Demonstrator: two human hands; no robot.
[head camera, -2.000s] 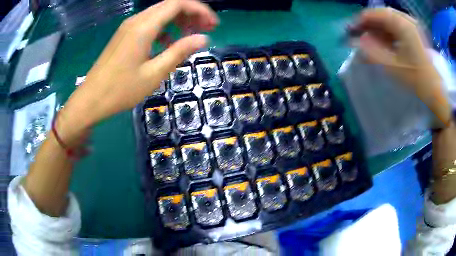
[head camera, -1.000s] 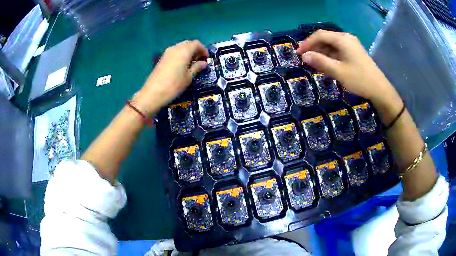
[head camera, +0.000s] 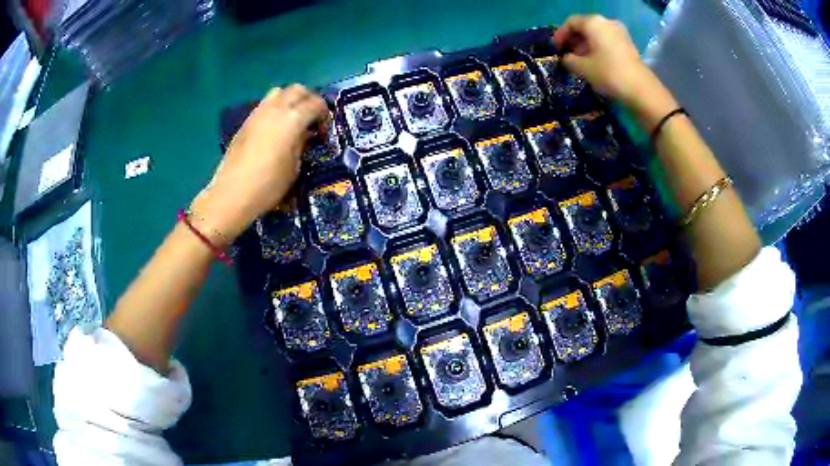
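A black tray (head camera: 537, 405) with rows of pockets lies in front of me on the green mat, turned slightly. Each visible pocket holds a grey speckled circuit board module (head camera: 421, 275) with a dark round centre, many with an orange strip. My left hand (head camera: 273, 146) is at the tray's far left corner, fingers curled over the end module of the far row. My right hand (head camera: 602, 56) is at the far right corner, fingers bent at the end module of the far row. The fingertips are partly hidden, so I cannot tell whether either hand holds anything.
A clear tray stack (head camera: 728, 100) stands at the right. A parts bag (head camera: 65, 282) and a grey flat pack (head camera: 56, 159) lie at the left, with a small label (head camera: 136, 167) on the mat. A shiny pack stack (head camera: 132, 36) is at the far left. Blue stools show below.
Both hands have come down from above onto the tray's far corners. In the last second my right hand moved outward and away to the corner. The view has shifted, so the tray appears further left.
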